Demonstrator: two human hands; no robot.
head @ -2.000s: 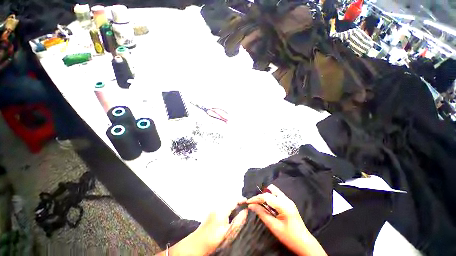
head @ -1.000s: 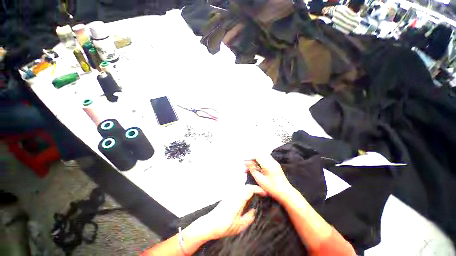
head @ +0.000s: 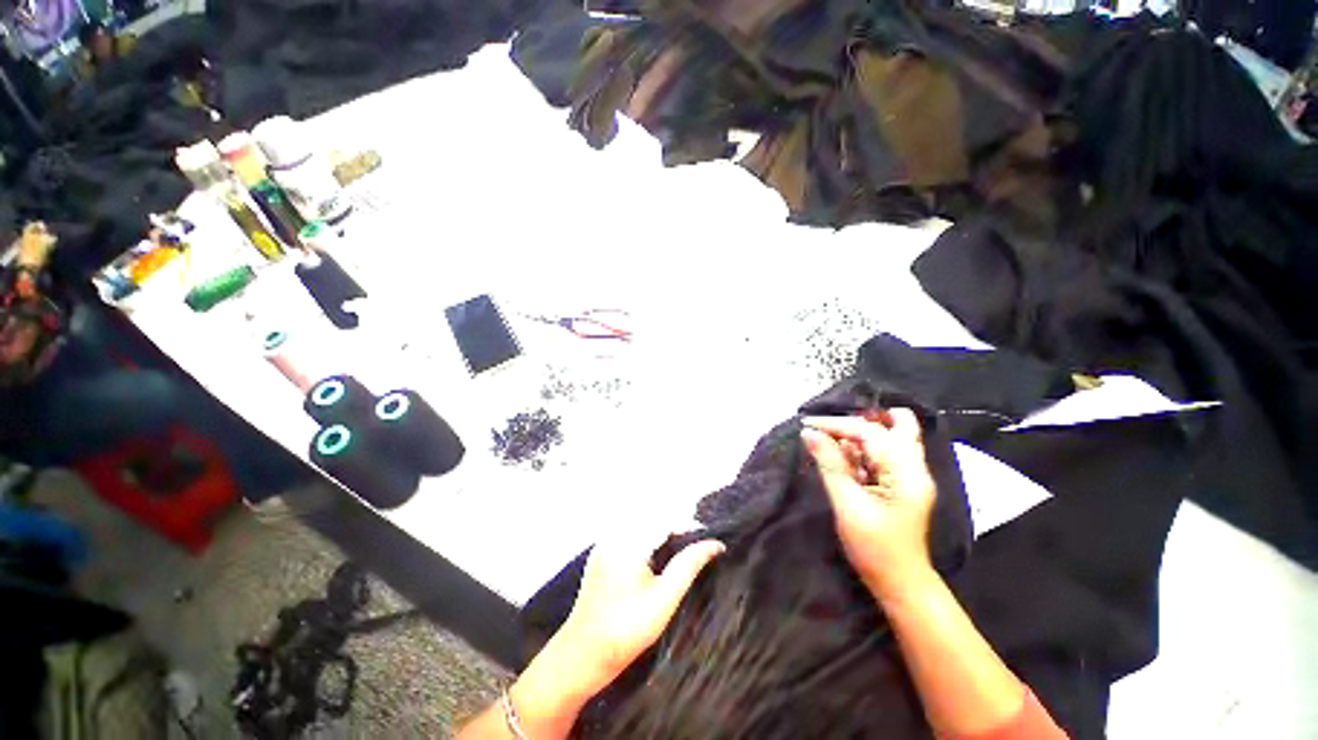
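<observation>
A black garment [head: 781, 578] lies bunched before me at the near edge of the table. My left hand [head: 630, 590] holds its edge, thumb on top of the cloth. My right hand [head: 882, 477] is raised over the cloth to the right, apart from my left, with its fingers curled and pinched. A needle cannot be made out in the fingers. A thin light line of thread [head: 971, 415] shows to the right of the right hand.
The white-covered table [head: 694, 260] bears a dark pile of small fasteners [head: 528, 437], a phone [head: 483, 334], red-handled scissors [head: 596, 325], black cones [head: 379, 445], a pinkish spool [head: 286, 364], a green item [head: 218, 288] and bottles. Dark and brown garments [head: 925, 130] are heaped behind.
My hands have moved apart: the right went up and to the right, the left went left and down. More of the black cloth shows between them. The view has shifted.
</observation>
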